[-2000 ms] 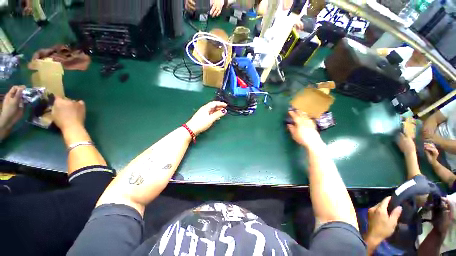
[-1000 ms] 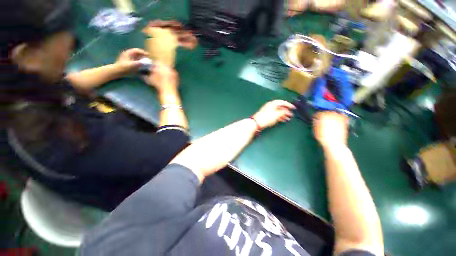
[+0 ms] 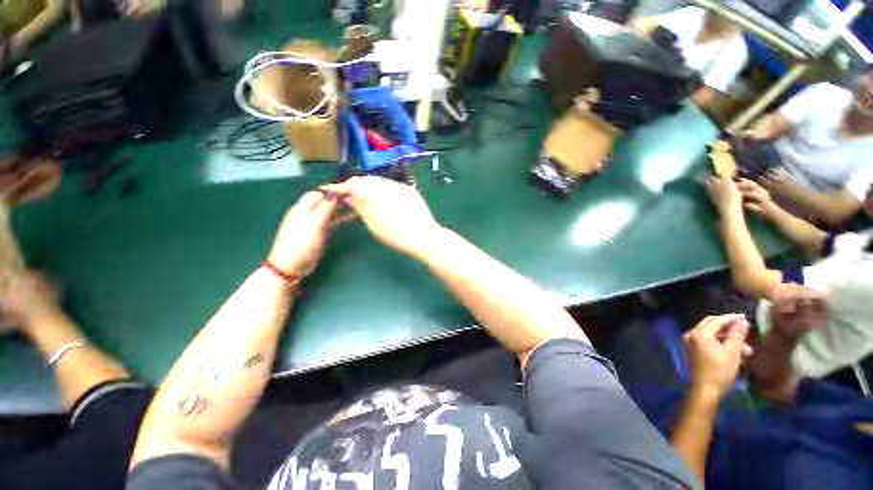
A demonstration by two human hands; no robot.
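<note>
My left hand (image 3: 311, 228) and my right hand (image 3: 391, 212) meet above the bench in front of the blue parts bin (image 3: 379, 129). Their fingertips are together around something small and dark that is mostly hidden, so I cannot tell what it is. Dark coiled cable (image 3: 398, 174) shows just behind my right hand. A red-handled tool lies in the bin. An open retail box (image 3: 577, 144) with its brown lid raised stands on the bench to the right, with a shiny bag (image 3: 552, 176) at its near side, apart from my hands.
An open brown carton (image 3: 314, 137) with white cable loops (image 3: 251, 84) stands left of the bin. Loose black wires (image 3: 251, 140) lie beside it. Large dark cases (image 3: 613, 69) are at the back. Other people's hands are at the far left and right, and a brown cloth (image 3: 33, 180) lies left.
My right hand has left the blue bin and come to my left hand, so that both fingertips now meet. The view has swung back to the right and the retail box is again in view.
</note>
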